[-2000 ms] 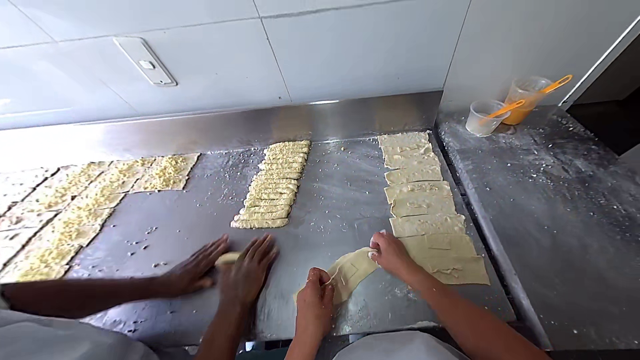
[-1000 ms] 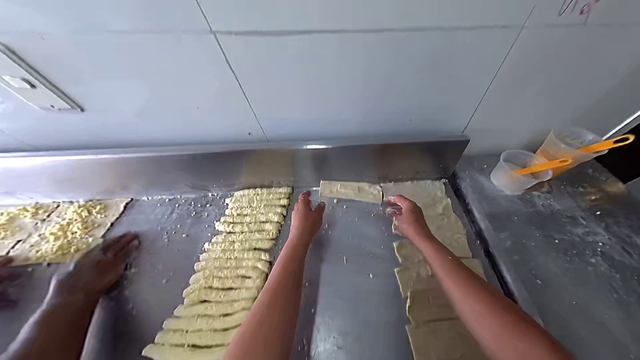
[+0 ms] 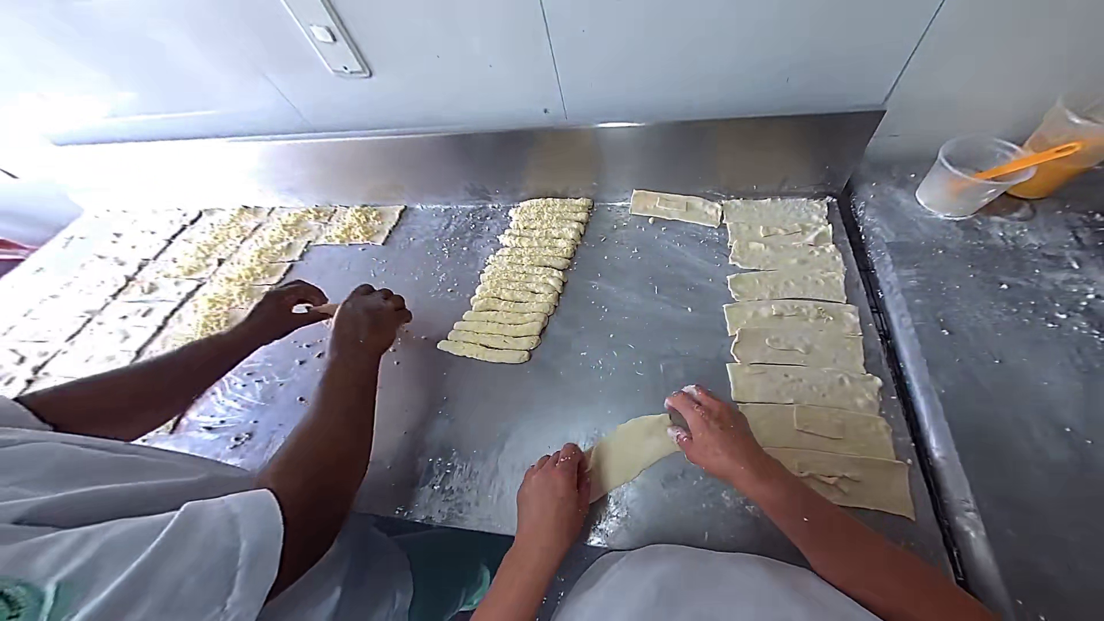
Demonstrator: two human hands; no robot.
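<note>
Near the front edge of the steel table, a flat dough strip (image 3: 634,451) stretches between my two hands. My left hand (image 3: 555,492) grips its left end, and my right hand (image 3: 709,429) holds its right end, slightly higher. To the right runs a column of flat dough rectangles (image 3: 806,385), some with small pieces of dough or filling on them. One separate dough rectangle (image 3: 675,208) lies at the back, beside the column's top. Left of centre is a row of rolled dough sticks (image 3: 509,297), the farther ones sprinkled with grated cheese or a similar topping.
At my left, a co-worker's hands (image 3: 338,317) hold a small piece of dough. Dough sheets with grated topping (image 3: 246,267) cover the table's left side. A steel backsplash (image 3: 690,159) runs behind. Plastic cups (image 3: 962,181) with an orange-handled utensil (image 3: 1031,161) stand on the right counter.
A second ago my hands were at the back, by the separate dough rectangle; now they are at the front with another strip. That back rectangle is not there in the oldest frame.
</note>
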